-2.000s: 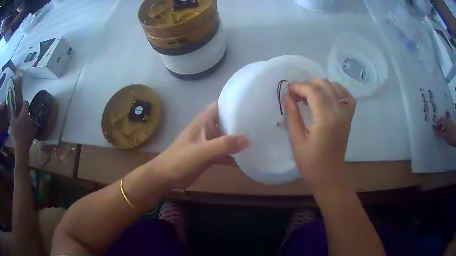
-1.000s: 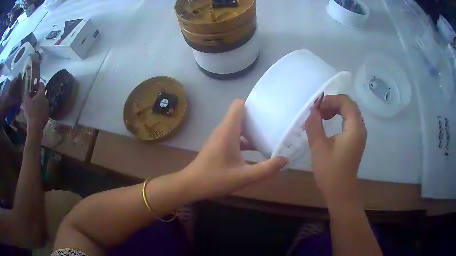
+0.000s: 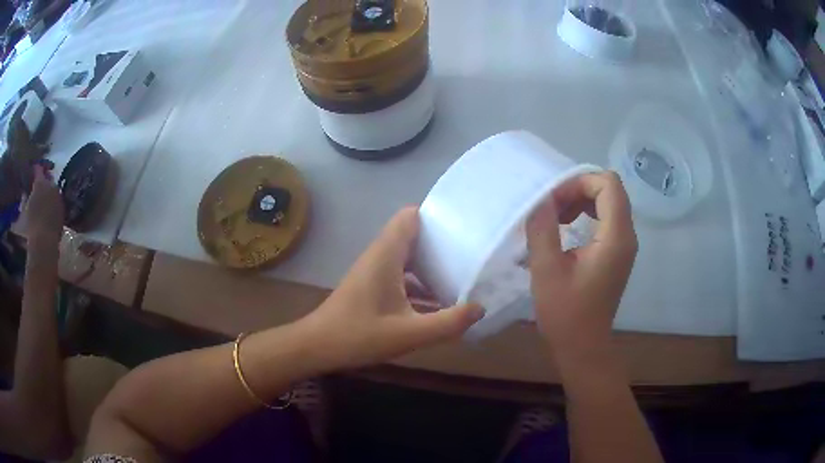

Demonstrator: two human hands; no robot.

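Note:
A plain white housing [image 3: 493,212] is held tilted above the bench's front edge, its rim and open or recessed face turned to the right. My left hand [image 3: 398,303] grips its lower left side, the thumb at the lower rim. My right hand [image 3: 579,258] has its fingers bent at the upper right rim, partly inside; the fingertips are hidden, so what they hold cannot be seen. A tan base shell [image 3: 237,237] with a black cooling fan [image 3: 269,204] lies on the sheet to the left.
Stacked shells [image 3: 362,77] stand behind on a white drum. A small-parts bowl [image 3: 665,167] is at right, a second parts bowl [image 3: 597,33] farther back. Plastic bags [image 3: 760,99] lie far right. A product box [image 3: 107,89], a dark shell [image 3: 88,184] and another person's hand [image 3: 42,206] are left.
The white housing has turned from its flat face showing to its side wall showing. The dark and red wires seen earlier at my right fingertips are out of sight. My right fingers reach farther inside the rim.

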